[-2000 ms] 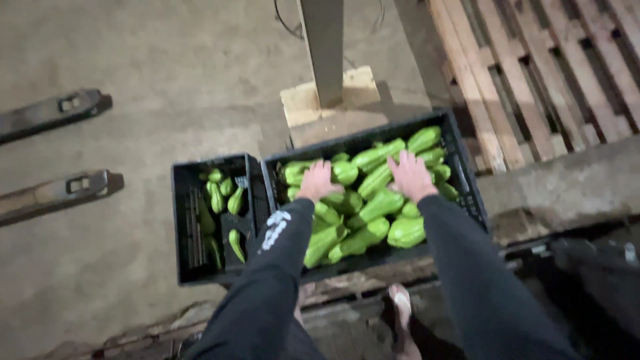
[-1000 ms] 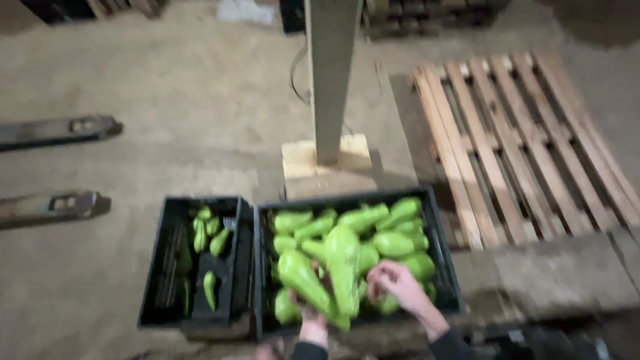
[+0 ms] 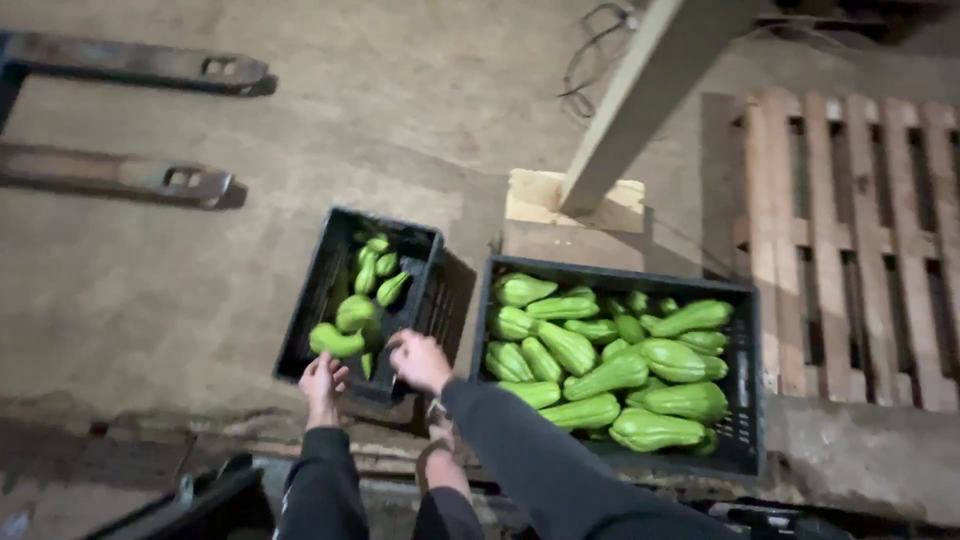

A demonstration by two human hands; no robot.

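A small black plastic crate (image 3: 302, 304) holds several green squashes, among them a curved one (image 3: 336, 341) near its front left and a rounder one (image 3: 356, 313) behind that. My left hand (image 3: 322, 379) is at the crate's front left, its fingertips close to the curved squash; whether they touch it is unclear. Over the front right of the same crate, my right hand (image 3: 418, 361) has bent fingers, and nothing is visible in it. A larger black crate (image 3: 622, 271) to the right is filled with ribbed pale-green squashes (image 3: 566, 349).
A post (image 3: 637, 97) stands on a wooden block (image 3: 615, 199) behind the large crate. Slatted wooden pallet (image 3: 825, 247) lies at right. Two pallet jack forks (image 3: 112, 172) reach in from the left. A cable (image 3: 574, 75) lies on the floor near the post.
Both hands have moved left from the large crate to the small one. The squashes raised over the large crate one second ago are no longer there; larger ones now lie in the small crate. The view has shifted.
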